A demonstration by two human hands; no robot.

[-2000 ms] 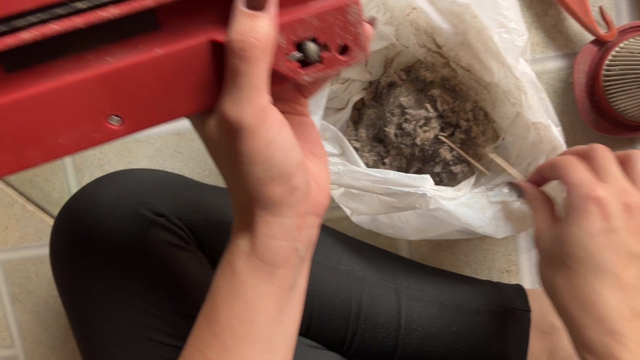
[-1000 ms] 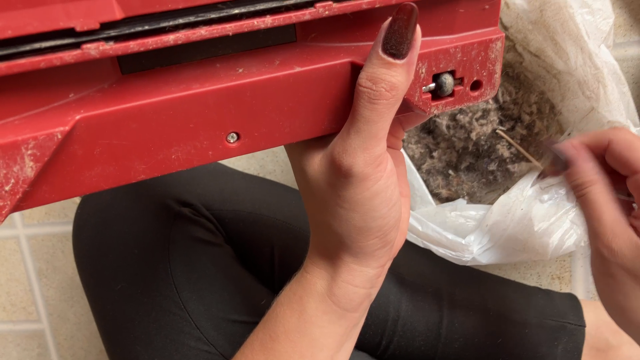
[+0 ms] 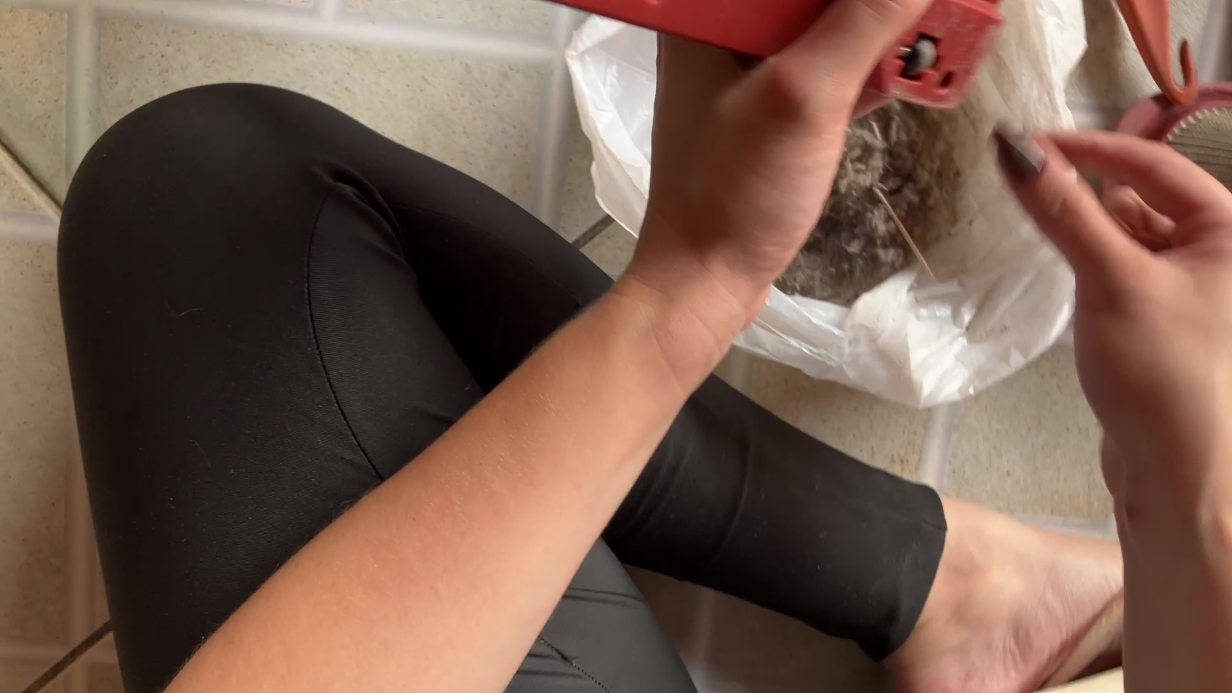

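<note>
My left hand point(image 3: 756, 144) grips the end of a red plastic housing point(image 3: 712, 17), which has a small roller in its corner and runs out of the top of the view. Under and beside it lies a white plastic bag point(image 3: 1011, 318) holding a heap of grey dust and lint point(image 3: 857, 231). A thin wooden stick point(image 3: 903, 231) rests on the dust. To the right of the bag's opening, my right hand point(image 3: 1136, 212) is raised with thumb and forefinger close together; whether something thin is between them cannot be told.
A round pleated filter point(image 3: 1208, 135) with a red rim is at the right edge, beside an orange-red hooked plastic part point(image 3: 1155, 48). My crossed legs in black leggings point(image 3: 231, 318) take up the left and middle of the tiled floor point(image 3: 462, 96). A bare foot point(image 3: 1011, 597) is at lower right.
The red housing shows less now, after filling the upper left earlier. My right hand has moved away from the stick it held near the dust. The view has shifted.
</note>
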